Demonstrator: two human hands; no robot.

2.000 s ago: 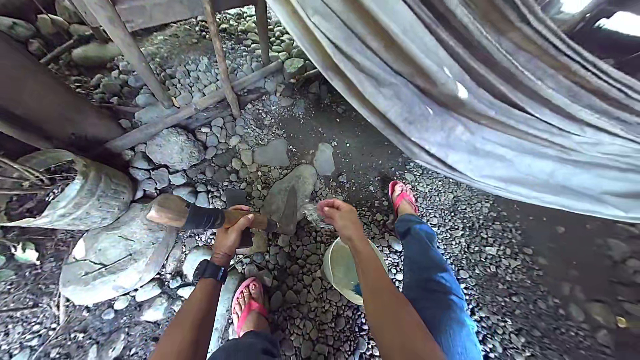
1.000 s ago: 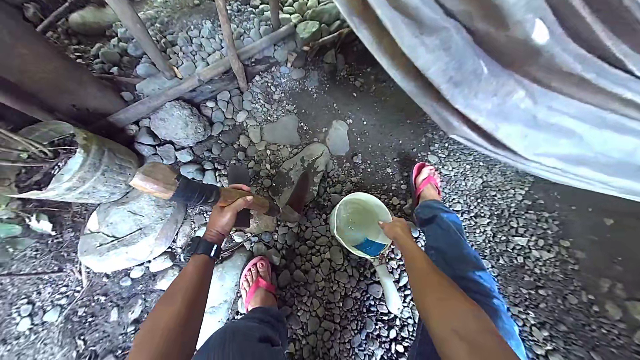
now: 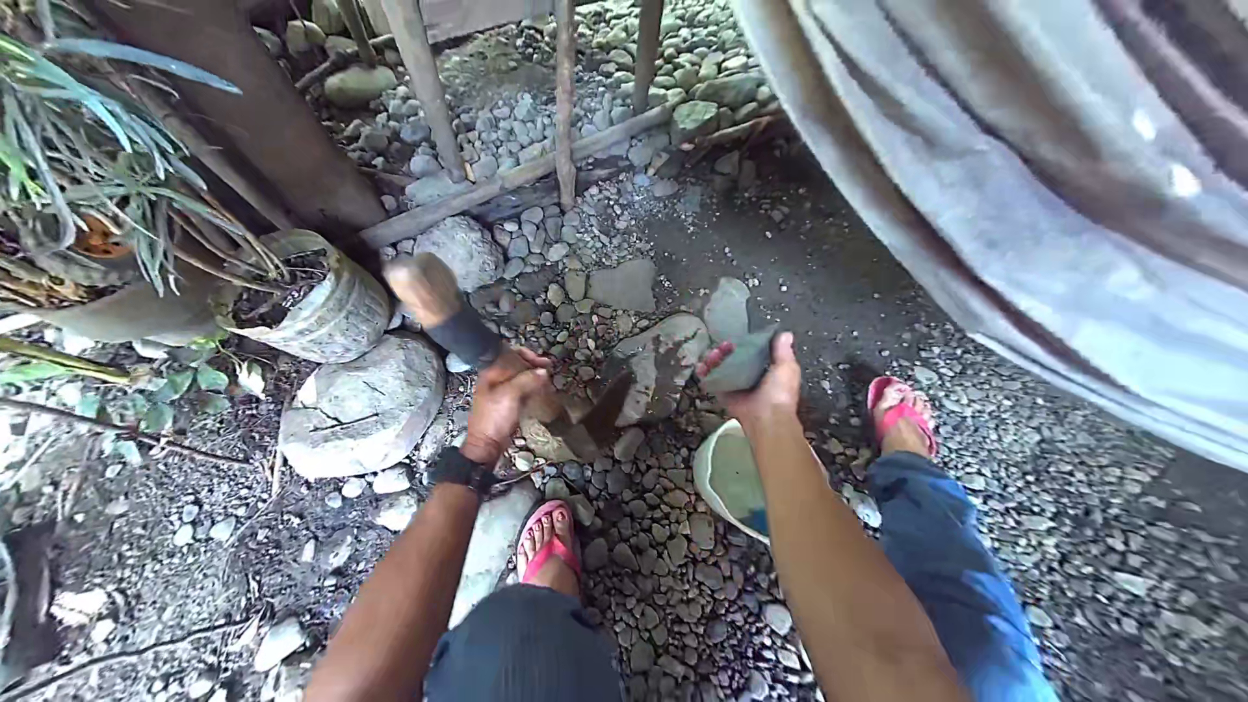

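Note:
My left hand (image 3: 504,402) is closed around a wooden handle (image 3: 426,290) with a black wrapping; its thick wooden end points up and left. At the tool's other end is a dark metal blade (image 3: 606,408), low over the stones. My right hand (image 3: 765,388) holds a flat grey stone (image 3: 743,362) between thumb and fingers. Below that hand stands a white plastic bucket (image 3: 721,471) with water and something blue inside, partly hidden by my right forearm. A large flat rock (image 3: 663,363), partly wet, lies between the blade and the held stone.
A potted plant in a worn container (image 3: 336,317) stands at left beside a big round rock (image 3: 363,409). Wooden poles (image 3: 565,107) rise at the back. Draped grey cloth (image 3: 1024,195) hangs at upper right. My feet in pink sandals (image 3: 551,546) stand among pebbles.
My right hand has left the rim of the bucket, moved up and now holds a grey stone. My left hand still grips the wooden handle. The view has shifted left.

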